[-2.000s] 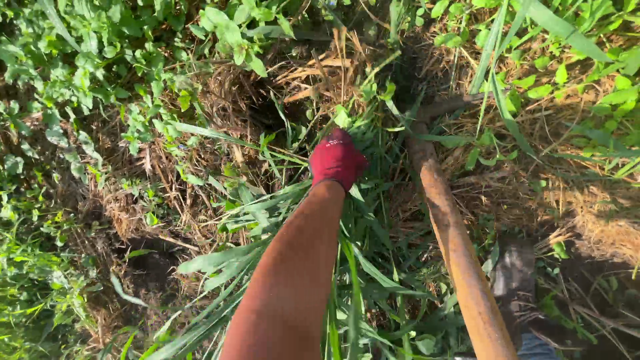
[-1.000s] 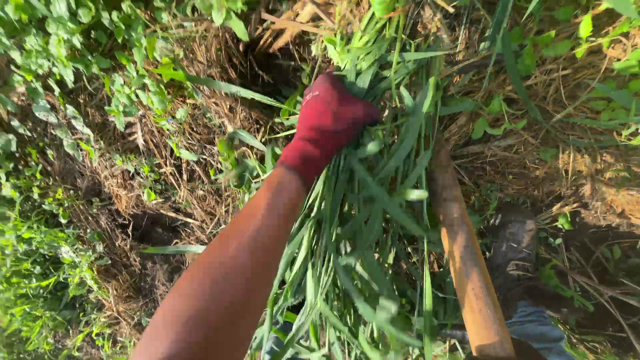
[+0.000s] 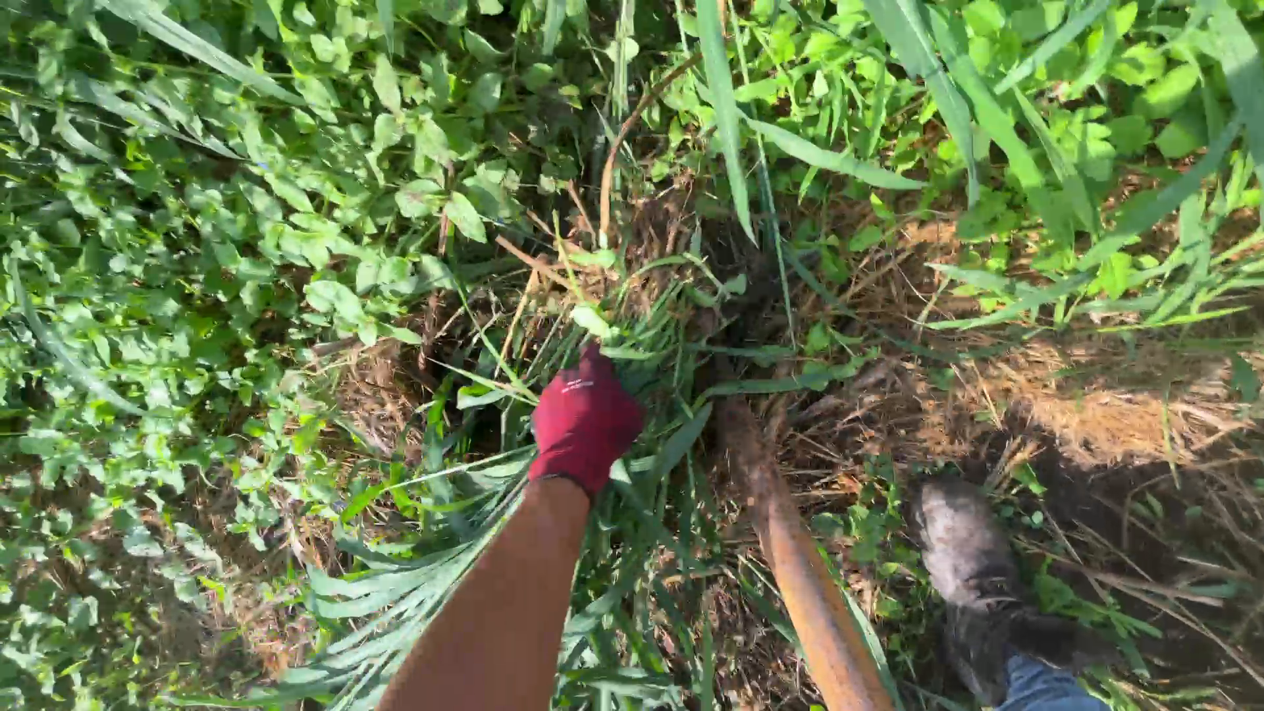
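My left hand (image 3: pixel 587 420), in a dark red work glove, is closed around a bunch of long green grass blades (image 3: pixel 395 612) near the middle of the view. The blades fan out below and beside my forearm. Just to the right, a tool with a worn wooden handle (image 3: pixel 805 573) slants from the lower edge up to the ground, where grass and shade hide its upper end. My right hand is out of view.
Dense leafy green plants (image 3: pixel 326 217) cover the left and top. Dry straw (image 3: pixel 1096 405) lies at the right, with long grass blades (image 3: pixel 968 99) above it. A dark muddy boot (image 3: pixel 963 553) and a blue jean leg (image 3: pixel 1047 686) show at lower right.
My left hand pulled a bunch of grass toward the lower part of the view, and has since reached forward again into the grass by the dry stems.
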